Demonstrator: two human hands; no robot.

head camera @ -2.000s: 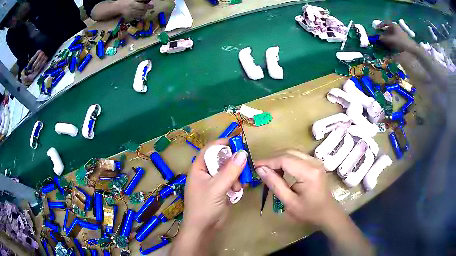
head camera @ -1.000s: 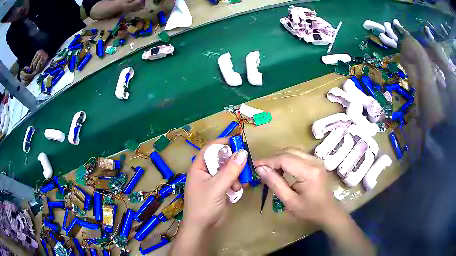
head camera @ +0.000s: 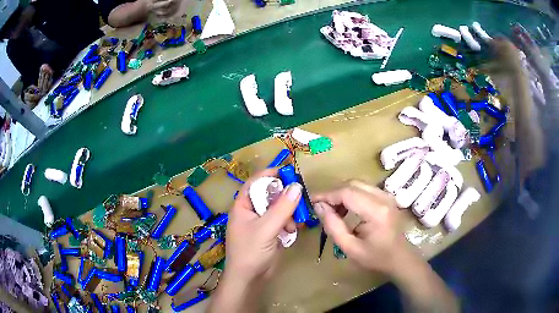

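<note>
My left hand (head camera: pixel 260 229) holds a white-pink housing shell (head camera: pixel 265 194) and a blue battery cell (head camera: pixel 295 194), its thumb over both. My right hand (head camera: pixel 361 223) is just right of the cell, thumb and index finger pinched together at its edge, on a dark part or wire too small to tell. A thin dark pointed tool (head camera: pixel 322 244) points down below these fingers. Reddish wires run up from the cell towards a green flat piece (head camera: pixel 320 145) and a small white block (head camera: pixel 306 136) on the bench. The cell's lower end is partly hidden.
A pile of blue cells and boards (head camera: pixel 122 257) lies left, a housing pile (head camera: pixel 426 174) right, more cells (head camera: pixel 484 122) beyond. The green belt (head camera: pixel 202 116) carries shells and a patterned cluster (head camera: pixel 358 36). People's hands (head camera: pixel 144 11) show across it; a blurred arm is at right.
The parts on the belt have moved left. The blurred arm at the right has shifted. My hands and the parts in them have hardly moved.
</note>
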